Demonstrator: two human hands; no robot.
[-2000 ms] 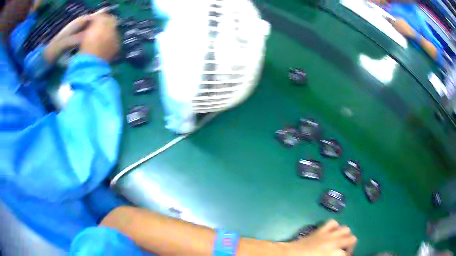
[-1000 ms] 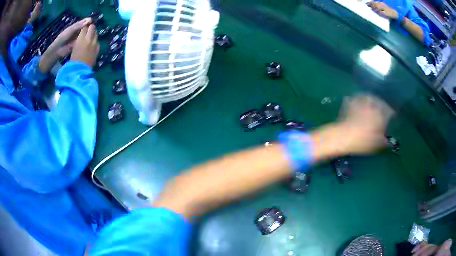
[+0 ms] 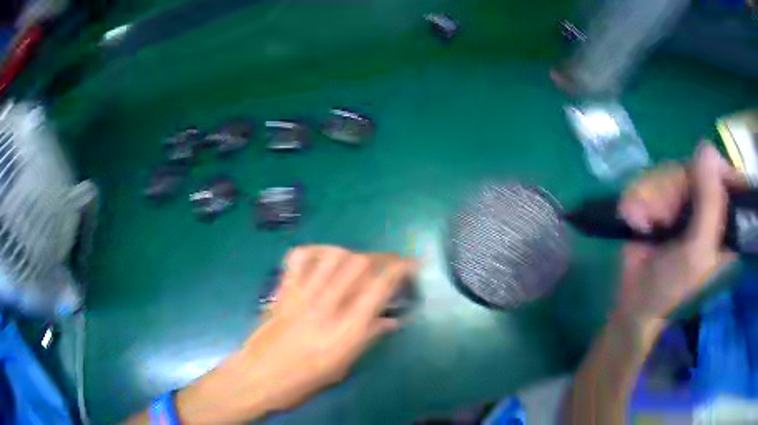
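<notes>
My left hand [image 3: 328, 311] is on the green bench, blurred, with its fingers closed around a dark device housing [image 3: 403, 299] that shows at its fingertips. Another dark housing [image 3: 270, 290] shows partly at the hand's left side. My right hand [image 3: 677, 224] is shut on a black electric screwdriver [image 3: 602, 217]. The driver's nose points left, close to the right rim of the round grey screw tray [image 3: 478, 297]. The blur hides whether the bit touches the tray. Several black housings [image 3: 278, 205] lie beyond my left hand.
A white fan [image 3: 37, 191] with its cord stands at the left edge. A clear plastic bag [image 3: 611, 141] lies beyond the tray, beside a grey bar [image 3: 627, 46]. Two more dark housings [image 3: 442, 25] lie far back. A yellowish-white object [image 3: 740, 145] is at the right edge.
The view has swung right. My left hand has come back from reaching over the far housings to the near bench. My right hand with the screwdriver has come fully into view.
</notes>
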